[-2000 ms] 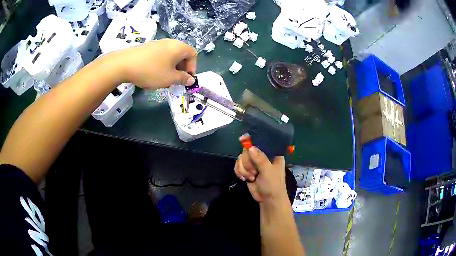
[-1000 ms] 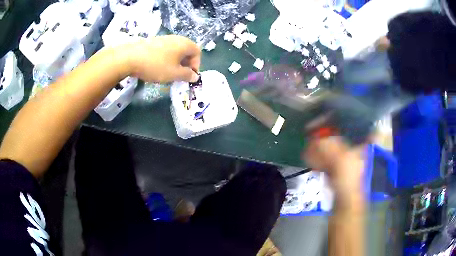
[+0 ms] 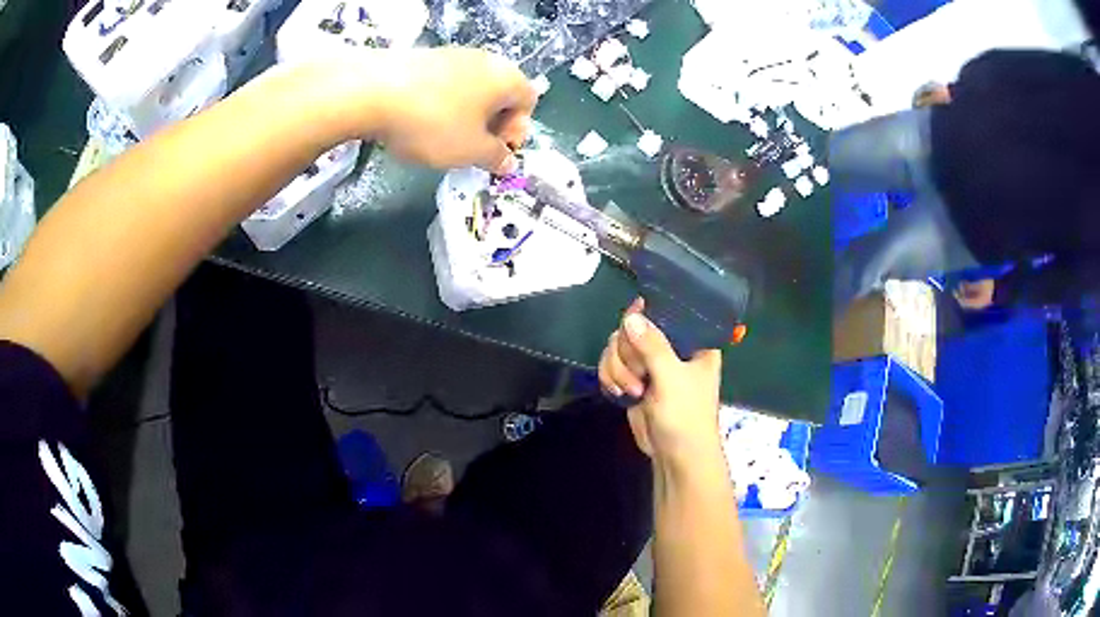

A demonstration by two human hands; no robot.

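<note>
A white rounded-square housing (image 3: 543,259) lies on the dark green bench, with thin purple and yellow wires inside. My left hand (image 3: 464,111) is at its upper edge, fingertips pinched on a small dark component (image 3: 512,166), mostly hidden by the fingers. My right hand (image 3: 657,374) is closed round the handle of a dark blue-grey hot glue gun (image 3: 690,289). The gun's nozzle reaches over the housing, its purple tip touching or very near the component.
White housings (image 3: 145,54) are stacked at upper left. A crumpled clear bag (image 3: 543,30), small white pieces (image 3: 613,75) and a round brownish dish (image 3: 702,181) lie farther back. Another person (image 3: 1007,157) is at right, near a blue bin (image 3: 875,428). White parts fill a tray (image 3: 772,512) below the bench edge.
The glue gun, swung away to the right one second ago, is back over the housing. My left hand stays at the housing's edge. The view has shifted, and the other person shows more.
</note>
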